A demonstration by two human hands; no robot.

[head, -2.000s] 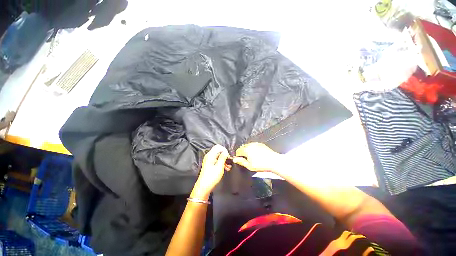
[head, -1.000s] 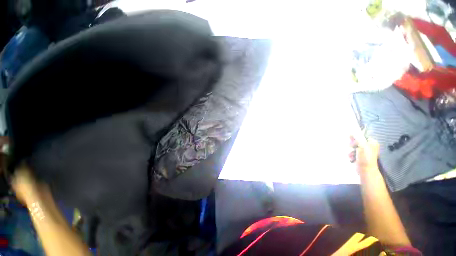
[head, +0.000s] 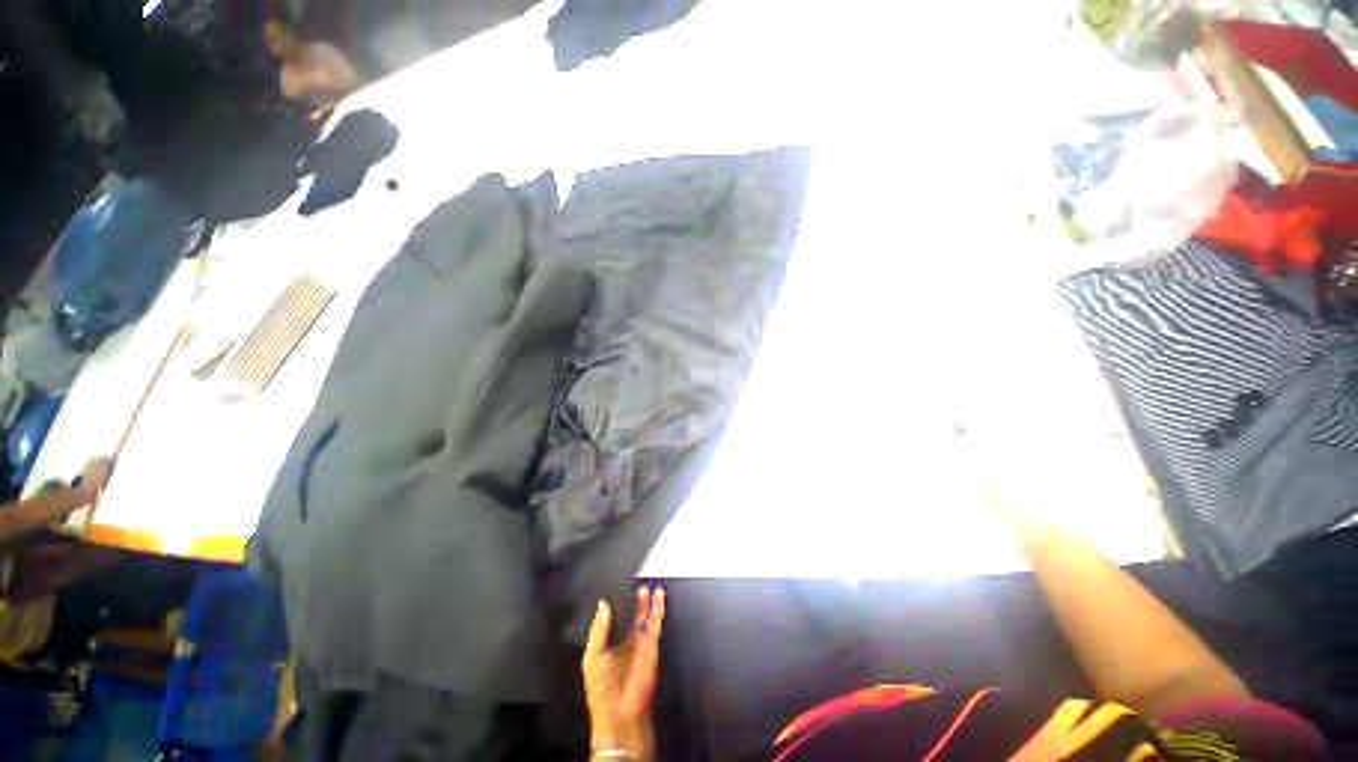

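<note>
The dark garment (head: 425, 447) lies on the white table and hangs over its front edge. Its matte outside is folded over at the left, and the shinier, crinkled lining (head: 655, 328) shows at the right. My left hand (head: 624, 670) is raised just below the table's front edge, beside the garment's lower right edge, with fingers apart and nothing seen in it. My right hand (head: 1001, 503) is over the table to the right of the garment. It is washed out by glare, so its fingers and anything in them cannot be made out.
A striped cloth (head: 1206, 387) with small dark pieces lies at right, below a red bag (head: 1266, 223), clear plastic and a red box (head: 1263, 112). A ridged tan block (head: 283, 334) lies at left. Another person's hand (head: 60, 499) is at the left edge. A blue crate (head: 224, 670) stands below.
The garment has been turned over and settled, its matte outside now covering the left part. My left hand has left the garment's far left side and moved right. My right hand has shifted slightly left.
</note>
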